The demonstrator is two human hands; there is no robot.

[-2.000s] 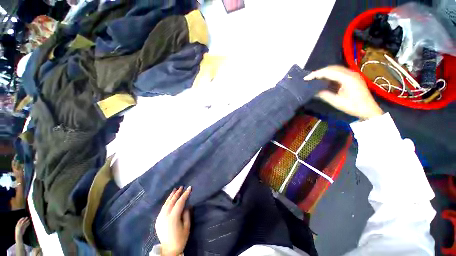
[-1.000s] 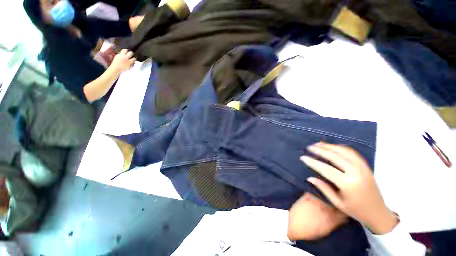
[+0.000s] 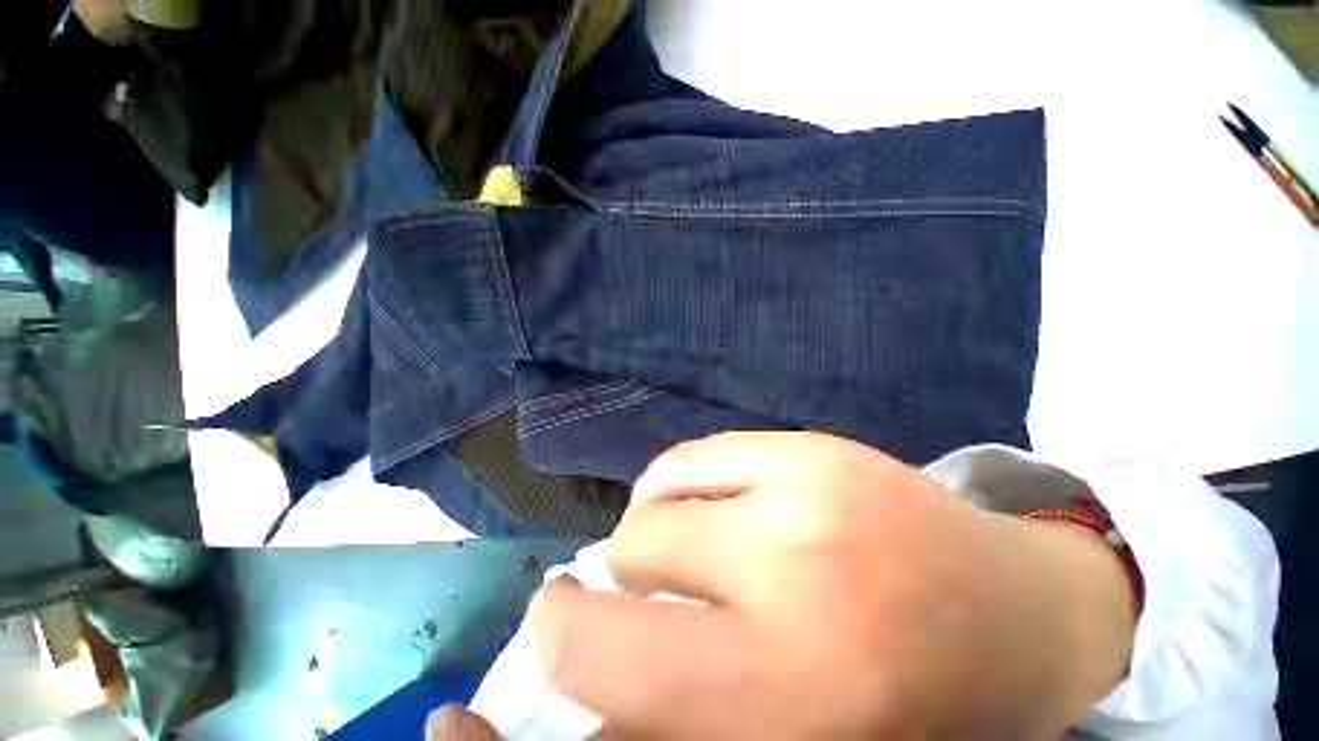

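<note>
The dark blue denim jacket [image 3: 796, 304] lies on the white table, with pale double topstitching along its body and striped brown lining [image 3: 543, 485] showing at a lower opening. A small yellow-tan piece [image 3: 501, 185] shows near its upper left. My right hand [image 3: 810, 579] is large and blurred, close to the camera, in front of the jacket's lower edge and white cloth. Its fingers are curled; whether it holds anything is hidden. Only what seems a fingertip of my left hand [image 3: 457, 722] shows at the bottom edge. Thread snips [image 3: 1273, 162] lie on the table at the right.
More brown and blue jackets [image 3: 311, 159] lie at the upper left. Part of another person's hand [image 3: 109, 18] shows at the top left corner. The table edge [image 3: 347, 546] runs below the jacket, with grey floor beyond. Dark green cloth [image 3: 116, 420] is at the left.
The view has moved closer to the jacket. My right hand has come off the jacket's right part, leftwards and nearer the camera. My left hand is now mostly out of view.
</note>
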